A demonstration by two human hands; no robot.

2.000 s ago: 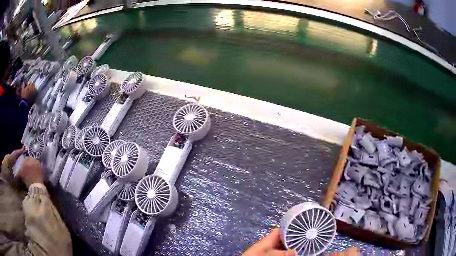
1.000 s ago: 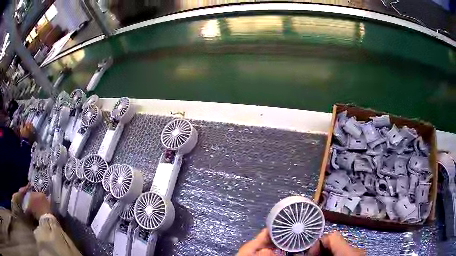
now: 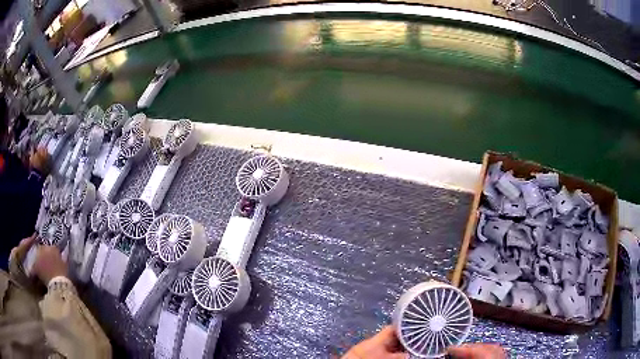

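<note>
A pale grey-white handheld fan is at the bottom edge, its round spoked grille facing the camera. My left hand grips it at the left side of the head, and the hand is cut off by the picture's edge. My right hand is low at the right, its fingertips at the lower rim of the head, mostly cut off. What the right fingers do behind the head is hidden. The fan's handle is out of view. An open brown cardboard box heaped with curved neck pieces stands to the right.
Fans lie in overlapping rows at left on silvery bubble wrap. A green belt with a pale rail runs beyond, carrying a fan. A co-worker's hand and sleeve are at far left. Pale curved pieces stand at far right.
The view has shifted slightly. The held fan sits a little lower and further right than one second ago, and less of my right hand shows. The fans at left lie as before.
</note>
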